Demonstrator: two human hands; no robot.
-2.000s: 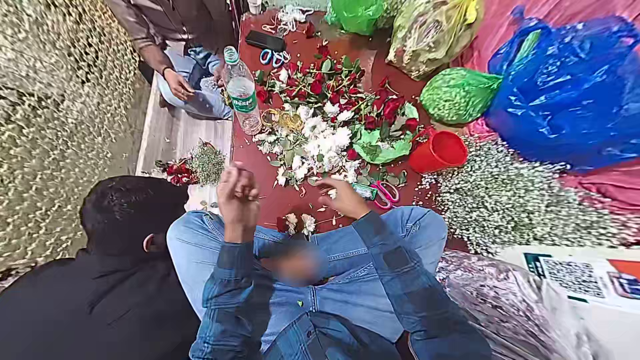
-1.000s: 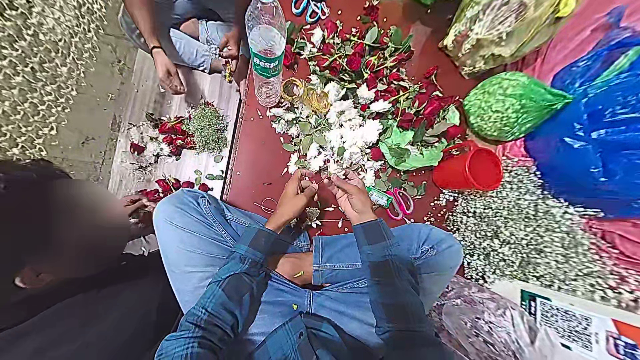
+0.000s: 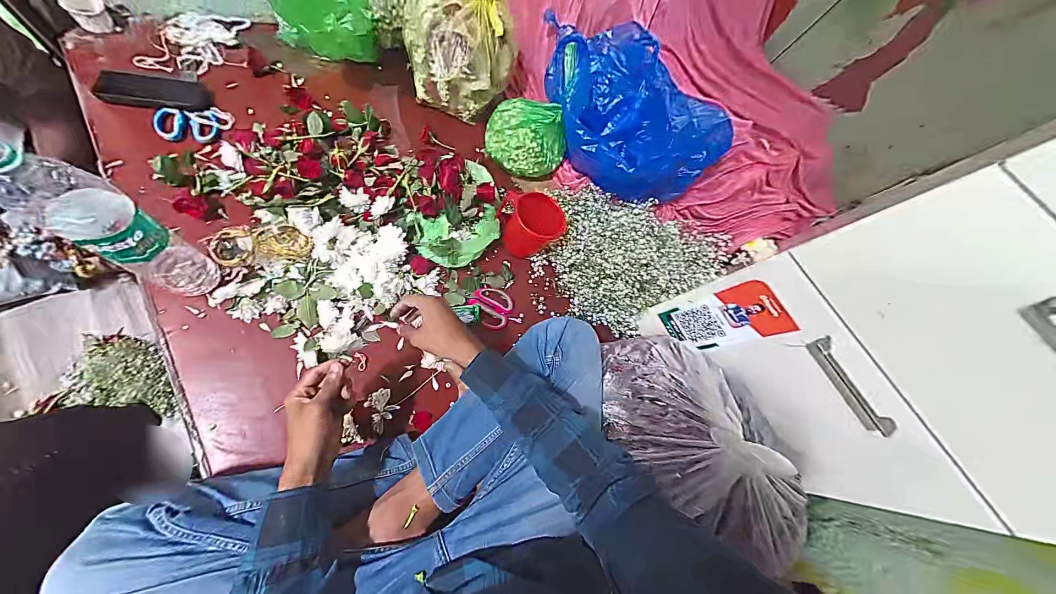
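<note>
My left hand (image 3: pixel 318 412) is raised above the red mat near its front, thumb and fingertips pinched together; a short pinkish thread end seems to show beside them. My right hand (image 3: pixel 437 330) reaches to the edge of the white flowers (image 3: pixel 371 256), its fingers bent around what looks like a small white flower or petals, too small to tell. Behind the white heap lie red roses (image 3: pixel 309 169) with green leaves. Pink-handled scissors (image 3: pixel 493 308) rest right of my right hand. Coils of golden thread (image 3: pixel 280 243) lie left of the white flowers. Loose blossoms (image 3: pixel 379 404) lie between my hands and my legs.
A red plastic mug (image 3: pixel 535 224) stands beside a pile of baby's breath (image 3: pixel 627 256). Blue-handled scissors (image 3: pixel 194 124) and a black case (image 3: pixel 153 89) lie at the back left, a plastic bottle (image 3: pixel 124 235) nearer. Blue (image 3: pixel 635 115) and green bags sit behind. A person in black (image 3: pixel 74 487) is close at left.
My hands, together over the front of the white flowers a second ago, are now apart, the left one nearer to me. The view has swung to the right.
</note>
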